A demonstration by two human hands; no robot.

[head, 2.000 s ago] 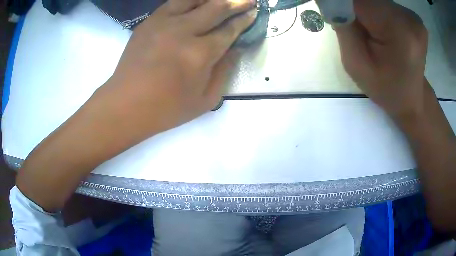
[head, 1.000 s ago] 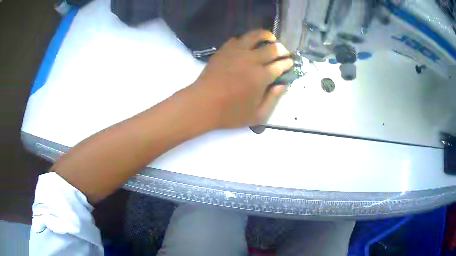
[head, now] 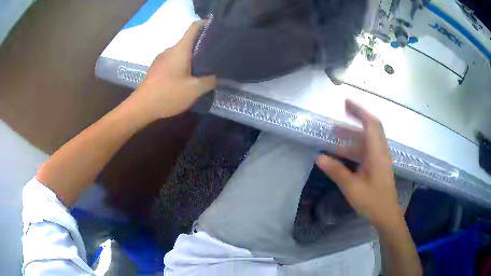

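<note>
A large dark grey cloth [head: 264, 40] lies bunched on the white machine table at top centre, left of the needle area. A silvery zip [head: 203, 36] runs along its left edge. My left hand [head: 175, 81] is at the cloth's lower left corner, thumb and fingers around its edge beside the zip. My right hand [head: 369, 167] is over the table's front edge, empty, fingers apart, away from the cloth. The needle and presser foot area [head: 369, 46] is brightly lit and blurred.
The machine head with blue lettering [head: 446, 33] is at top right. A measuring tape [head: 269, 111] runs along the table's front edge. My lap in grey trousers [head: 253, 188] is below. A blue item [head: 452, 253] is at lower right. Brown floor shows at left.
My left hand has moved from beside the needle to the cloth's left edge, and the cloth now reaches nearer the table's front edge. My right hand has come into view. The camera view has turned.
</note>
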